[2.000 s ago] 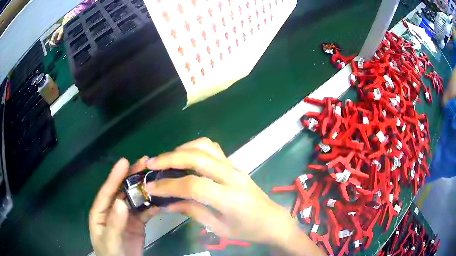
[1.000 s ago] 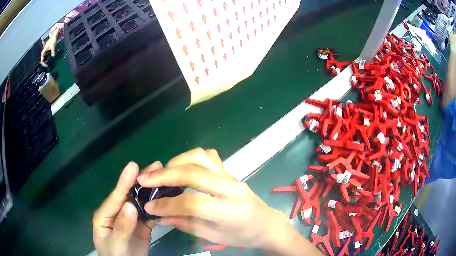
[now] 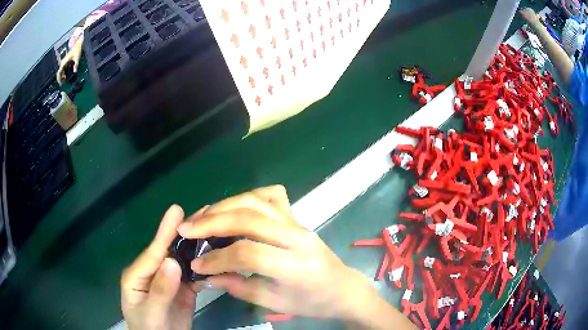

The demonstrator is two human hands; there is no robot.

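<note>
A small black electronic unit [image 3: 187,252] with a shiny edge is held between both hands at the lower left. My left hand [image 3: 155,283] grips it from the left with thumb and fingers. My right hand [image 3: 264,251] comes from the right, with its fingertips on the unit's right side. A dark part of the unit shows between the right fingers; the fingers hide most of the rest. A large heap of red spring clamps [image 3: 477,174] with white labels lies to the right.
A white rail [image 3: 354,174] runs diagonally beside the green belt. Stacked black trays [image 3: 167,71] stand upper left, near a small jar [image 3: 63,111]. An arrow sticker sheet [image 3: 296,58] hangs at top centre. A clamp with a gold-and-black piece [image 3: 412,77] lies on the belt. Other people's hands show at both sides.
The unit has turned, so its bright inside seen earlier is mostly hidden. Both hands keep hold of it. The belt's clamped piece has shifted slightly left. Another person's arm has reached in at upper right.
</note>
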